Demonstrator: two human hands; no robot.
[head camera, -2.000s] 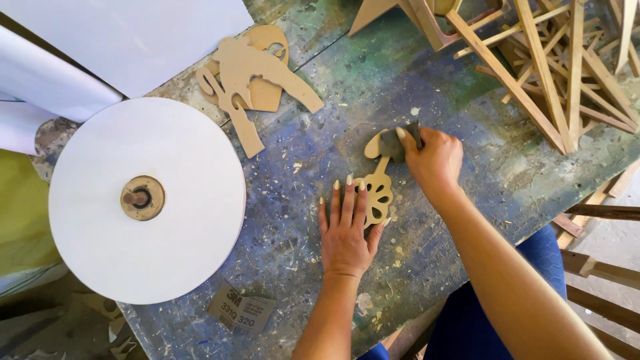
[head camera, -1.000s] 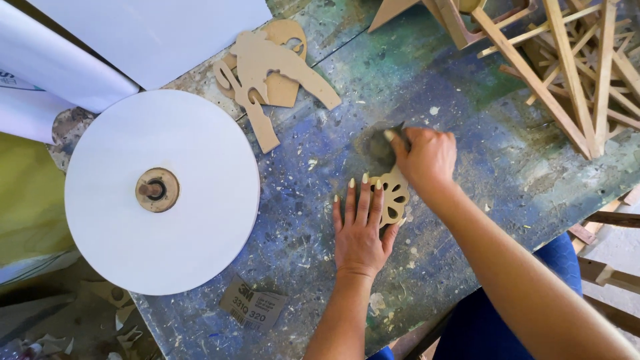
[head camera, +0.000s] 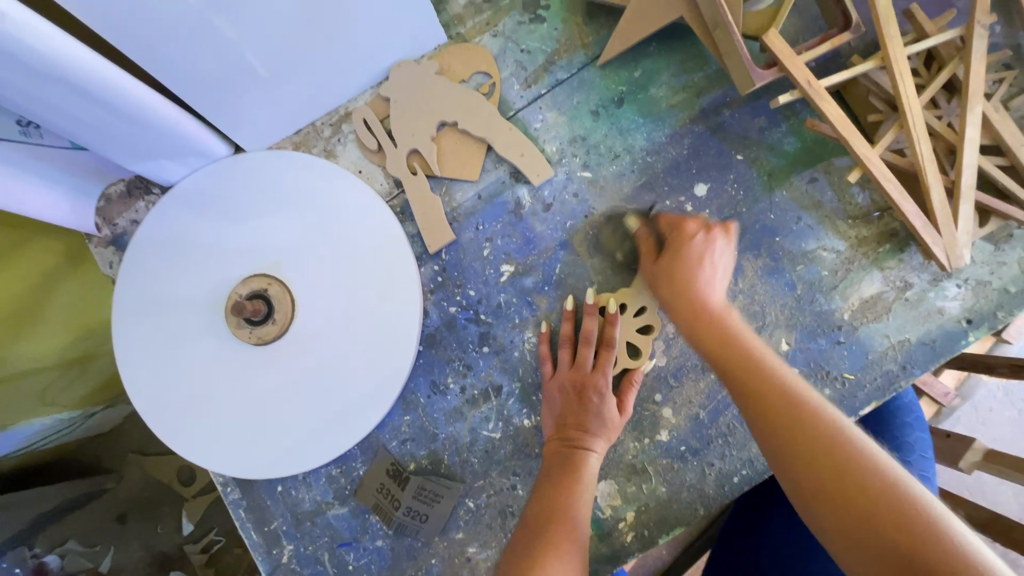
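Note:
A thin fibreboard cutout with petal-shaped holes (head camera: 638, 326) lies flat on the paint-stained table. My left hand (head camera: 584, 392) is spread over its left side, fingers apart, pressing it down. Over the far end of the cutout, my right hand (head camera: 688, 260) grips a dark sheet of sandpaper (head camera: 614, 240), blurred by motion. That hand and the sheet hide the far end. Near the table's front edge lies a loose 3M sandpaper piece (head camera: 408, 496), its printed back up.
A large white disc (head camera: 344, 384) with a central spindle stands at the left. Fibreboard cutouts (head camera: 448, 104) lie beyond it, near white sheets (head camera: 264, 56). Wooden frames and slats (head camera: 896, 104) are piled at the back right. The table edge (head camera: 952, 356) runs along the right, by my legs.
The rounded far end of the cutout, visible two seconds ago, is now hidden under the sandpaper and my right hand. My left hand stays on the cutout. The view has shifted slightly.

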